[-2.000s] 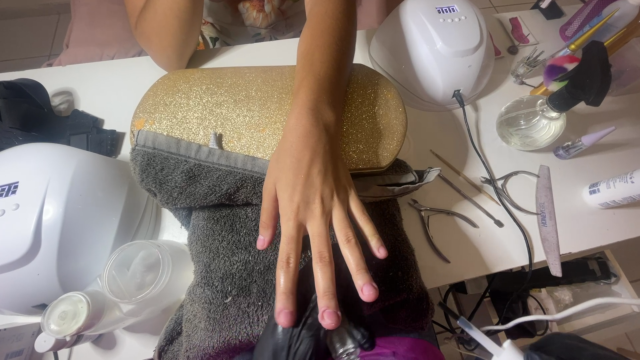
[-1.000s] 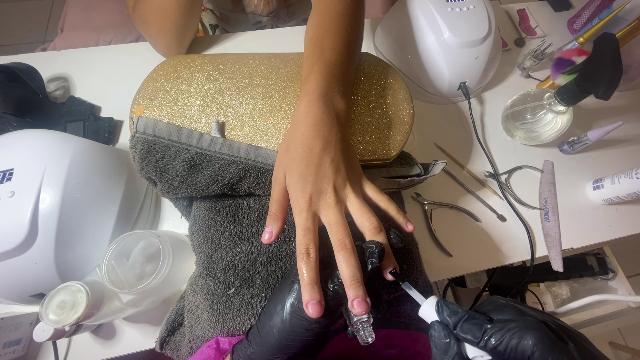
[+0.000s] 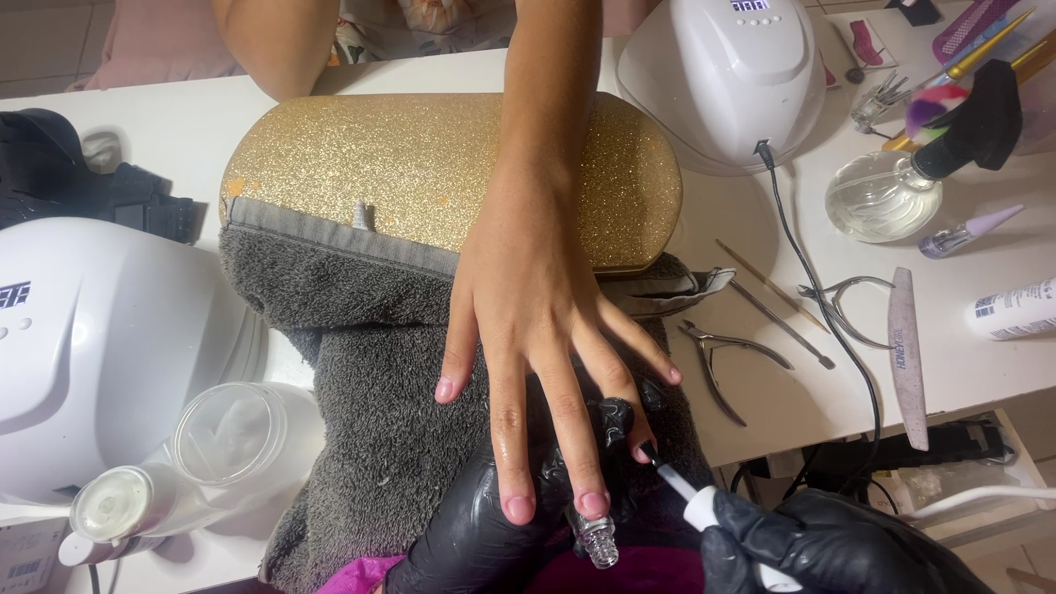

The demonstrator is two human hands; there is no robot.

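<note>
Black gloves cover both my hands. My right hand (image 3: 825, 536) grips a white-handled nail polish brush (image 3: 678, 484), its dark tip at the ring fingernail of another person's hand (image 3: 532, 289). Beneath that hand, my left hand (image 3: 478, 511) holds a clear glass bottle (image 3: 596, 540) with a threaded neck, and a gloved finger rests against the ring finger. The other person's fingers are spread, palm down, over a dark grey towel (image 3: 388, 412). Their wrist lies across a gold glitter armrest (image 3: 371, 148).
White nail lamps stand at left (image 3: 107, 330) and upper right (image 3: 718, 74). Cuticle nippers (image 3: 718, 355), a metal pusher (image 3: 784, 322), a nail file (image 3: 906, 355) and a spray bottle (image 3: 887, 194) lie or stand at right. Clear plastic containers (image 3: 231, 437) stand lower left. A black cable (image 3: 813, 280) crosses the table.
My right hand with the brush has come into view from the lower right since two seconds ago. The brush tip has stayed by the ring finger over the last second.
</note>
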